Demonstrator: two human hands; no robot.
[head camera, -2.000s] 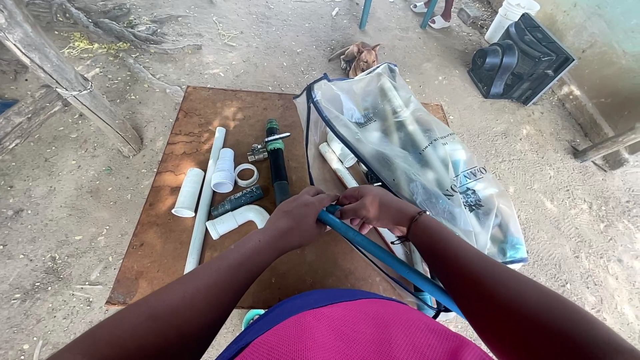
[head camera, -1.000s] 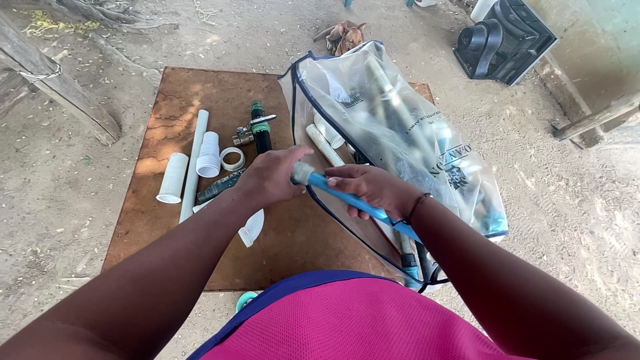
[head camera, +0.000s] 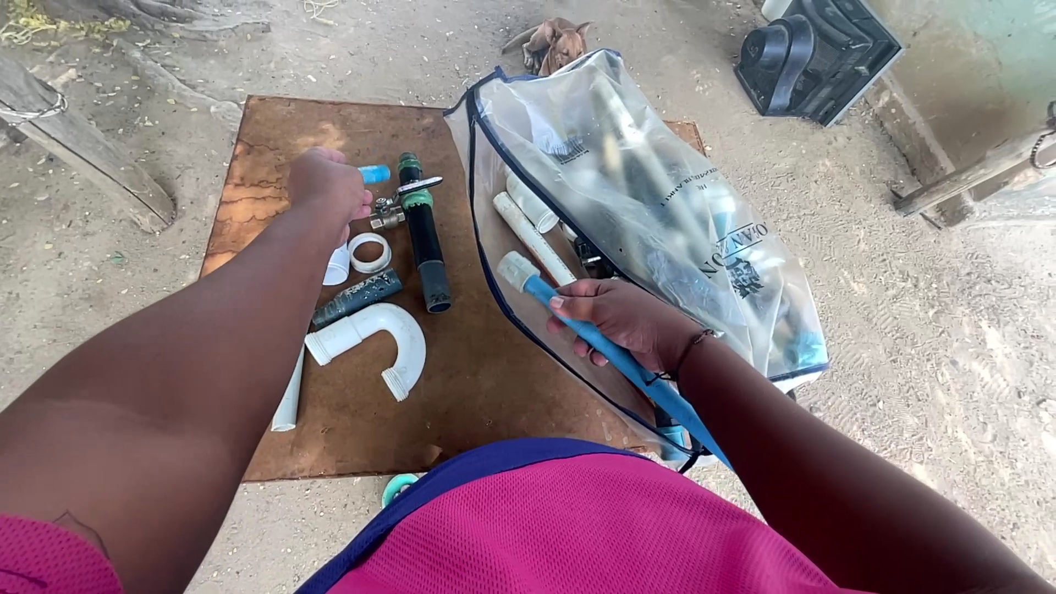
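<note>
My right hand (head camera: 623, 322) grips a blue plastic pipe (head camera: 660, 388) with a whitish end (head camera: 518, 270), over the mouth of a clear plastic bag (head camera: 701, 206). Beyond the left part of the board, my left hand (head camera: 328, 188) has a short blue pipe piece (head camera: 374, 174) sticking out from its far side; the grip itself is hidden. Near that hand lie a metal valve (head camera: 387, 216), a white ring (head camera: 370, 252) and a black pipe with green fittings (head camera: 425, 239). Closer to me are a dark threaded pipe piece (head camera: 357, 299) and a white curved trap pipe (head camera: 404, 330).
The brown board (head camera: 495, 404) carries the parts, among them a thin white pipe (head camera: 287, 404). More pipes, one of them white (head camera: 536, 239), lie in the bag. A dog (head camera: 557, 45) lies beyond the board, and a black plastic object (head camera: 813, 58) stands at the upper right.
My left hand has left the blue pipe's end and moved left over the parts, where a short blue piece now shows beside it. My right hand still holds the long blue pipe.
</note>
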